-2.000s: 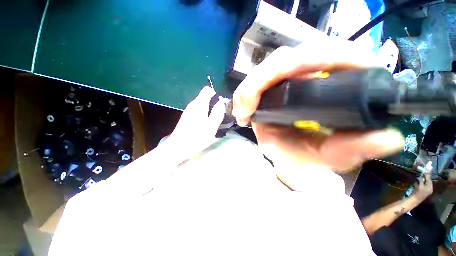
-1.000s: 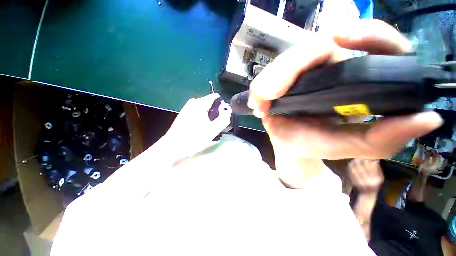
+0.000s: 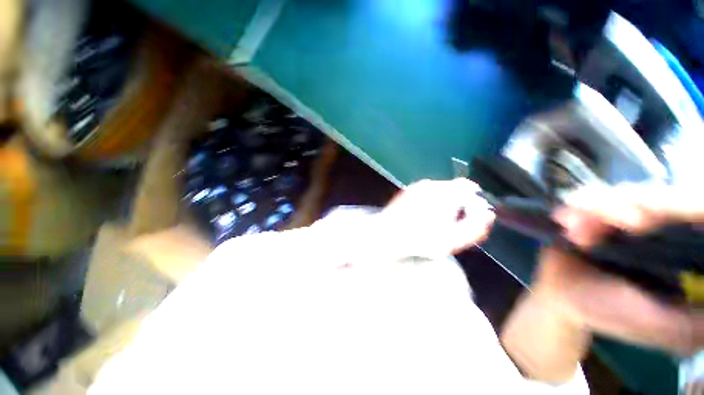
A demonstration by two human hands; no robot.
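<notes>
The frame is blurred. My left hand (image 3: 444, 212) is closed at the bench edge; a small dark spot of the black housing (image 3: 462, 213) shows between the fingers, the rest is hidden. My right hand (image 3: 602, 297) is wrapped around the black electric screwdriver (image 3: 668, 258), which has a yellow label at the right rim. The screwdriver's narrow front end points left at my left hand. Whether it touches the part cannot be told.
The green bench top (image 3: 363, 85) runs diagonally above my hands. The white-grey screw feeder (image 3: 625, 127) stands at the upper right. Below the bench edge, a cardboard box (image 3: 162, 173) holds black parts (image 3: 239, 173). Another container of dark parts (image 3: 96, 85) is at the upper left.
The view has swung and tilted, so the bench, box and both hands appear further right. The second container has come into view. My right hand still grips the screwdriver; the other person is out of view.
</notes>
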